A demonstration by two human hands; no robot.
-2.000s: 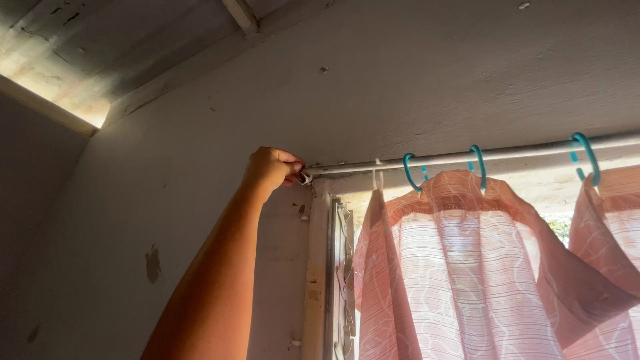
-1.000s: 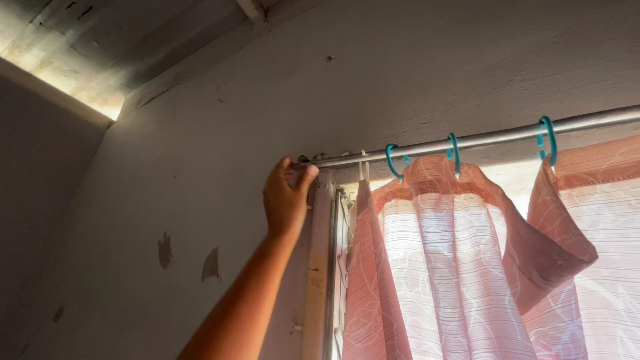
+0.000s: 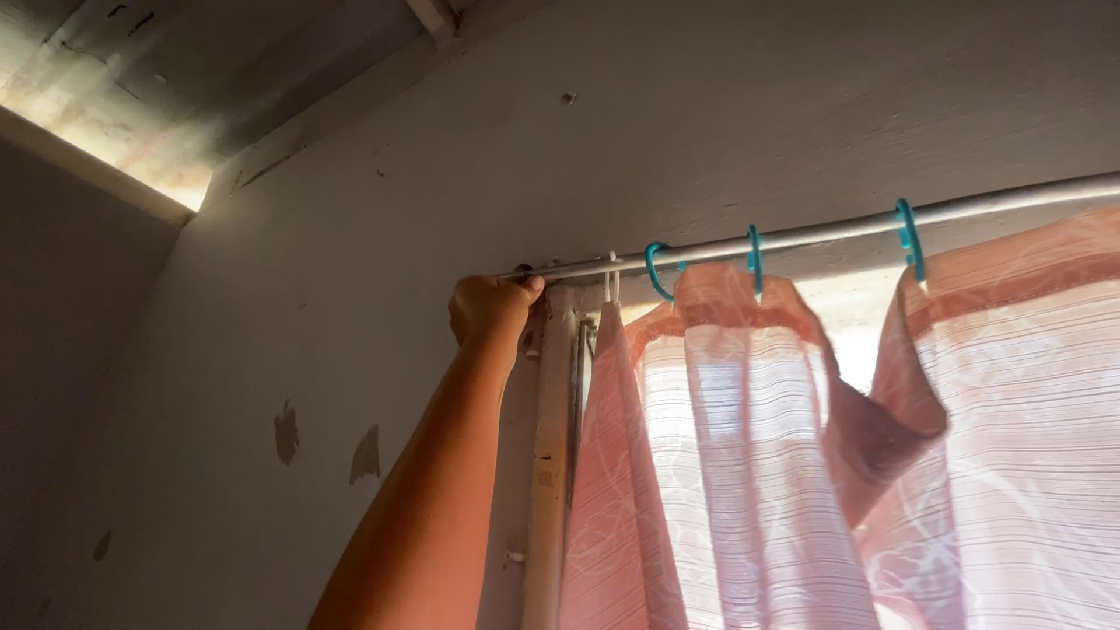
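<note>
My left hand (image 3: 492, 306) is raised at the left end of a metal curtain rod (image 3: 814, 232), its fingers closed around the rod's end and the thumb along it. Pink patterned curtains (image 3: 752, 420) hang from the rod to the right of the hand. Teal plastic rings (image 3: 910, 238) and a white ring (image 3: 612, 278) nearest the hand carry the cloth. The rod's left tip is hidden by the hand. My right hand is out of view.
A wooden window frame (image 3: 551, 472) stands just below and right of the hand. The grey wall (image 3: 289, 332) has peeled patches. Corrugated roofing (image 3: 175, 79) slopes overhead at upper left, with light entering along its edge.
Two seconds ago my left hand pinched a small white thing at the rod's end; that thing no longer shows. The hand opened somewhat a second ago and now wraps the rod's end.
</note>
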